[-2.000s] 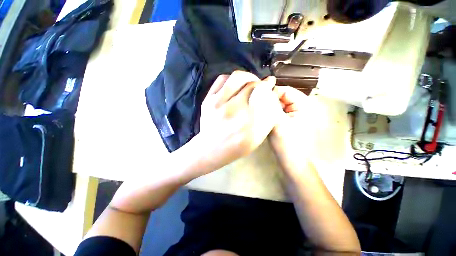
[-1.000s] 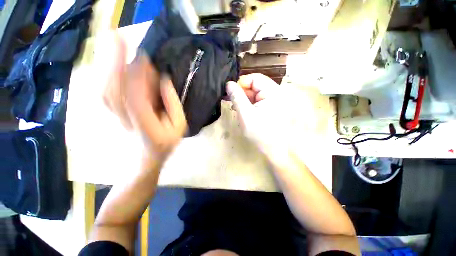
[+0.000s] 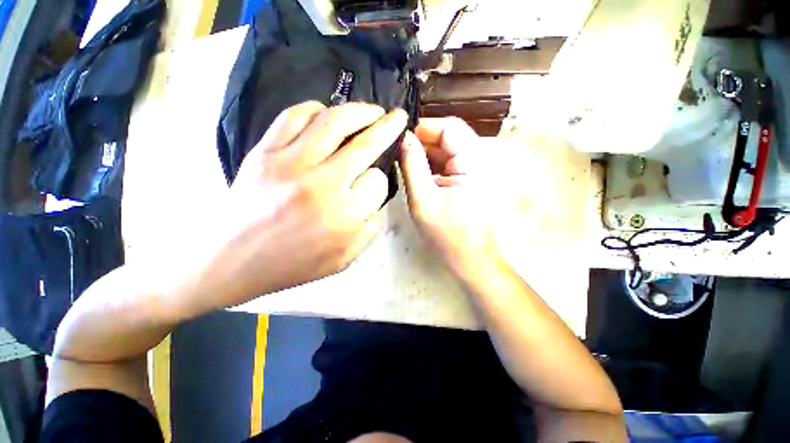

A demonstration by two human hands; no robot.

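Observation:
A dark cloth bag body (image 3: 286, 82) lies at the top centre, its right edge at the presser foot and needle area (image 3: 424, 60). A short silvery zipper part (image 3: 343, 86) shows on it. My left hand (image 3: 320, 190) lies over the cloth, its fingertips pressing near the right edge. My right hand (image 3: 442, 173) pinches the same seam edge just below the presser foot, thumb and fingers together. The fingertips of both hands nearly touch. The lower part of the cloth is hidden under my left hand.
The cream machine head (image 3: 632, 69) is at the upper right, beside brown metal bars (image 3: 485, 60). Red and black snips (image 3: 750, 173) and a black cord (image 3: 637, 247) lie at the right. Dark bags (image 3: 82, 130) are piled at the far left of the worn cream tabletop (image 3: 364, 285).
My left hand, raised and blurred a second ago, is now down on the cloth. The cloth is spread further left and less of the zipper shows. My right hand keeps its pinch.

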